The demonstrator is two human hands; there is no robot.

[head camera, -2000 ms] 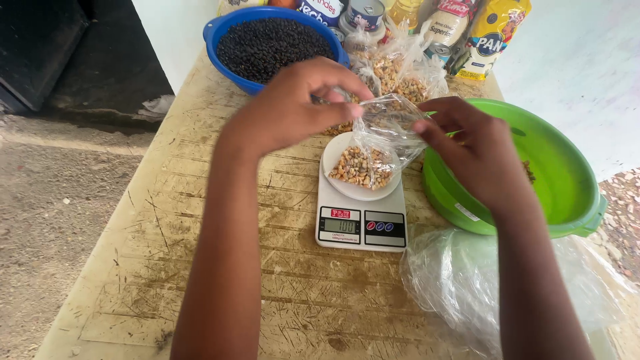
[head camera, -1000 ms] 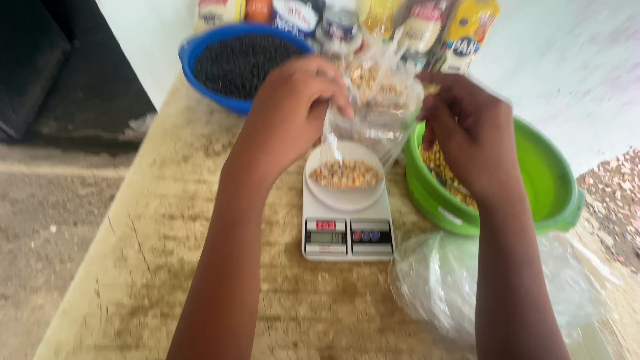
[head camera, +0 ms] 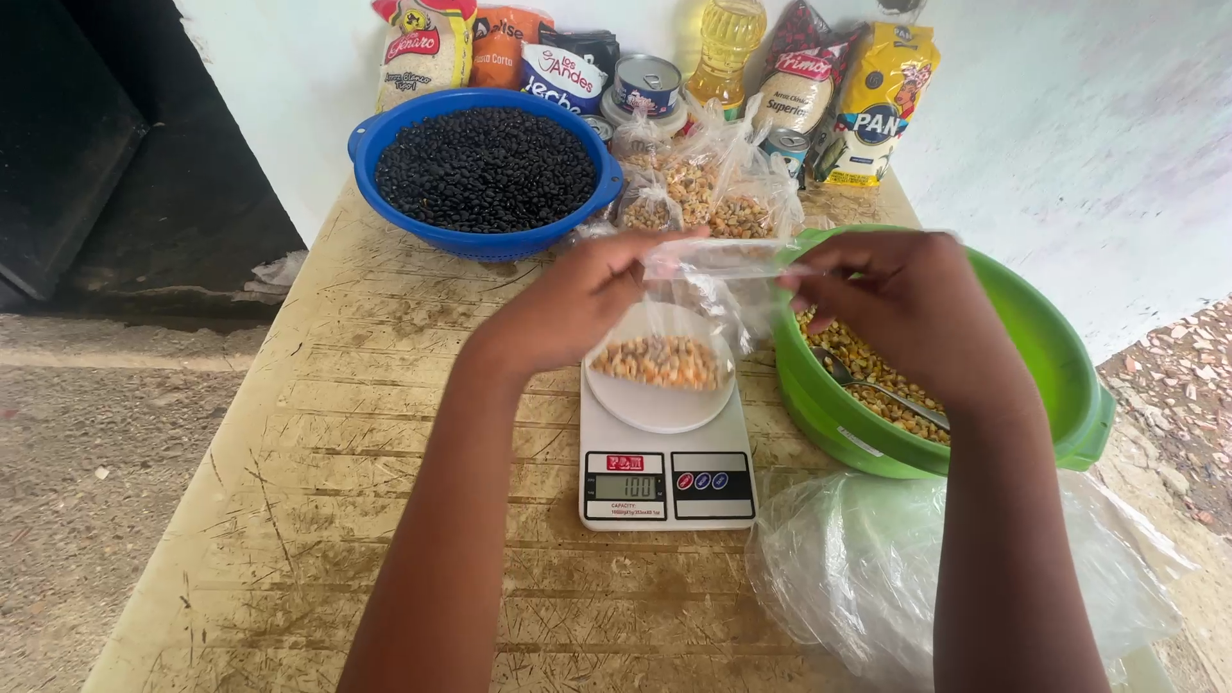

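A clear plastic bag (head camera: pixel 659 361) with corn kernels in its bottom hangs over the round white plate of a digital kitchen scale (head camera: pixel 669 481); whether it rests on the plate I cannot tell. My left hand (head camera: pixel 568 298) grips the bag's top at its left corner, and my right hand (head camera: pixel 895 298) pinches the right corner, so the mouth is stretched flat between them. Below my right hand is a green plastic basin (head camera: pixel 1039 318) of corn kernels, with a metal spoon (head camera: pixel 881 390) lying in it. The scale's display is lit.
A blue basin (head camera: pixel 486 241) of black beans stands back left. Filled, knotted corn bags (head camera: pixel 741 214) lie beside it, before food packages, cans (head camera: pixel 647 82) and an oil bottle (head camera: pixel 727 48) along the wall. Loose clear plastic bags (head camera: pixel 866 577) lie at the front right.
The bag's top, bunched between my hands two seconds ago, is now drawn out flat. My hands have moved lower toward the scale since a second ago.
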